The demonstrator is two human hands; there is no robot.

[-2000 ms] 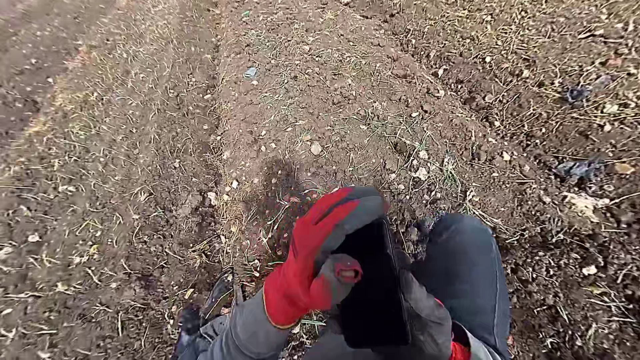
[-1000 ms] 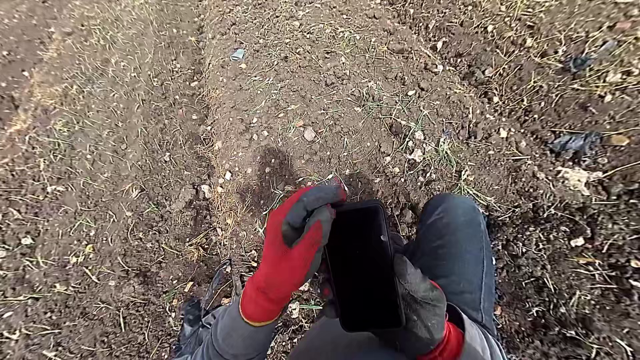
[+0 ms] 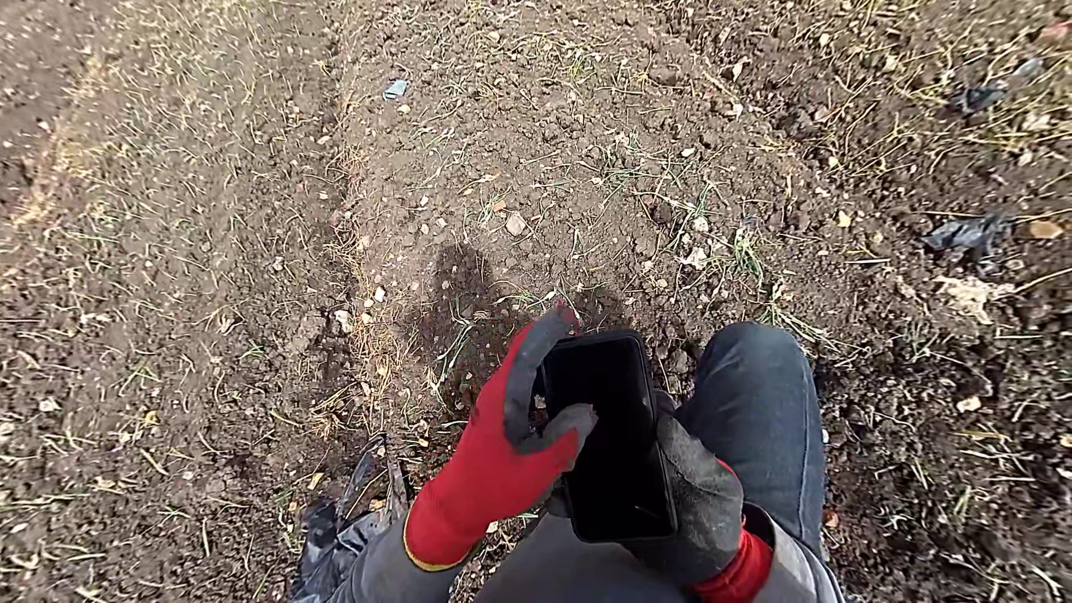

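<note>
A black smartphone point(image 3: 607, 452) with a dark screen is held upright over my lap, slightly tilted. My right hand point(image 3: 699, 494), in a red glove with a grey coated palm, grips it from the right side and from beneath. On the phone's left, my left hand point(image 3: 519, 435), in a matching glove, has its thumb over the screen and its fingers by the upper left edge. Whether those fingers press on the phone or only rest near it is hard to tell.
My knee in dark jeans point(image 3: 758, 402) is bent at the right. Black plastic point(image 3: 314, 540) lies at the lower left. Tilled soil point(image 3: 536, 151) bears stones, dry stalks and sparse weeds. Scraps of dark plastic point(image 3: 967, 234) lie at the right, a small blue scrap point(image 3: 395, 89) farther up.
My left hand has moved from the phone's upper left corner, its thumb now over the screen. Two seconds ago that hand covered the phone's top. My right hand keeps its grip.
</note>
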